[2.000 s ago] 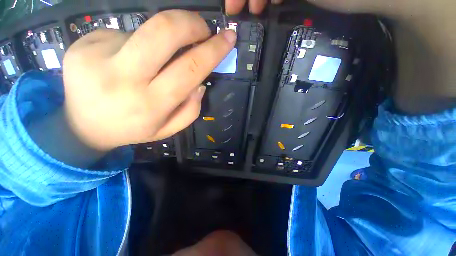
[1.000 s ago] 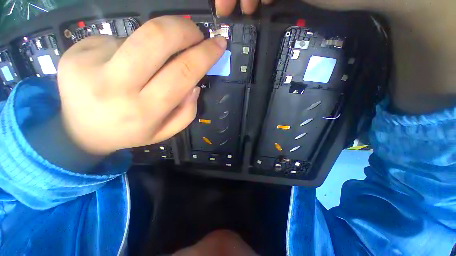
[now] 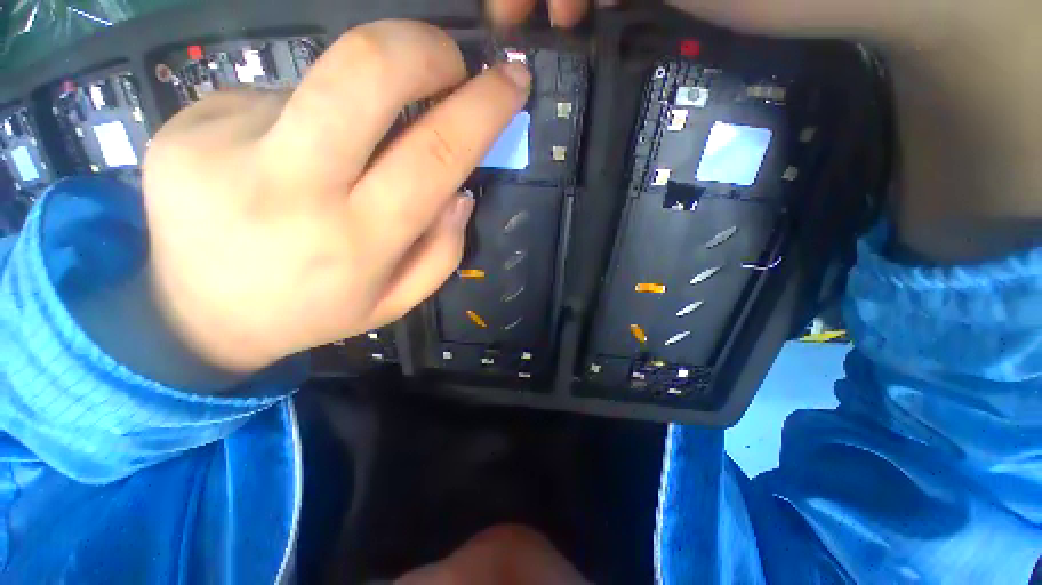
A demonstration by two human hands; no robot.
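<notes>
A black tray (image 3: 577,251) holds several black phone housings side by side. The rightmost housing (image 3: 674,246) shows fully, with a pale blue-white pad and orange and silver marks. My bare left hand (image 3: 303,200) lies over the middle of the tray. A fingertip touches the top end of the second housing from the right (image 3: 503,246), by small metallic parts. Whether it pinches anything is hidden. My right hand (image 3: 537,11) shows only fingertips at the top edge, above that housing; the rest is cut off. A dark blur lies beside them, and I cannot tell what they hold.
Green matting (image 3: 69,29) shows behind the tray at the top left. My right forearm (image 3: 960,137) runs past the tray's right side. Below right is blue floor (image 3: 788,400) with a bit of yellow-black tape. My blue sleeves and dark lap are beneath the tray.
My left fingertip has moved slightly up and right since a second ago and covers more of the small metallic parts. The thin tool by my right fingertips no longer shows clearly. The tray has barely shifted.
</notes>
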